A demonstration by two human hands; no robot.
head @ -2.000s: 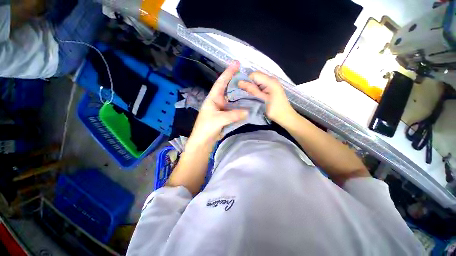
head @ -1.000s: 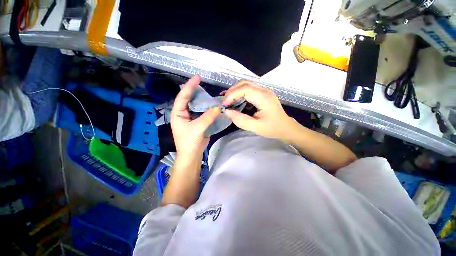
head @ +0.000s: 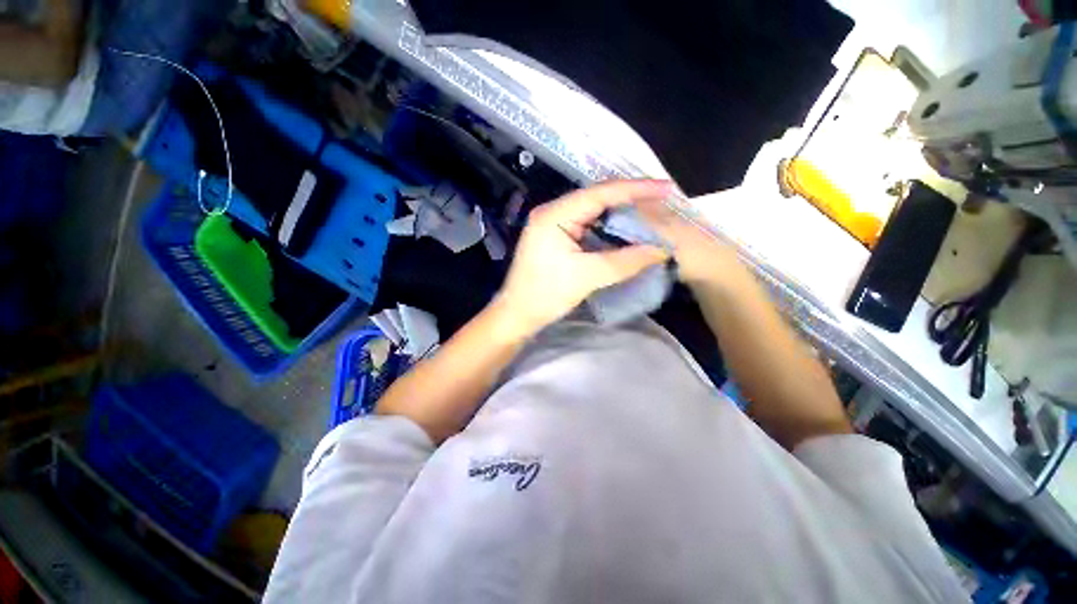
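Observation:
A small crumpled grey collar piece [head: 632, 293] with some black at its edge is held between my hands, above my lap and beside the table's front edge. My left hand [head: 569, 254] is closed on it from the left, thumb on top. My right hand [head: 697, 242] is at its right side, blurred and partly behind my left fingers. I cannot tell how its fingers lie. A stack of black collars [head: 697, 94] lies flat on the white table, cut off by the top of the picture.
A dark smartphone [head: 905, 256], black scissors [head: 971, 321] and a white sewing machine [head: 986, 106] are at the right. Below the table are grey scraps [head: 439, 220], a blue basket [head: 254, 354] with a bright green item [head: 240, 277], and another blue basket [head: 183, 454]. Part of a person shows top left.
The view has swung, so the table edge slants more steeply. My hands have come closer together around the grey piece, which is more bunched up than before.

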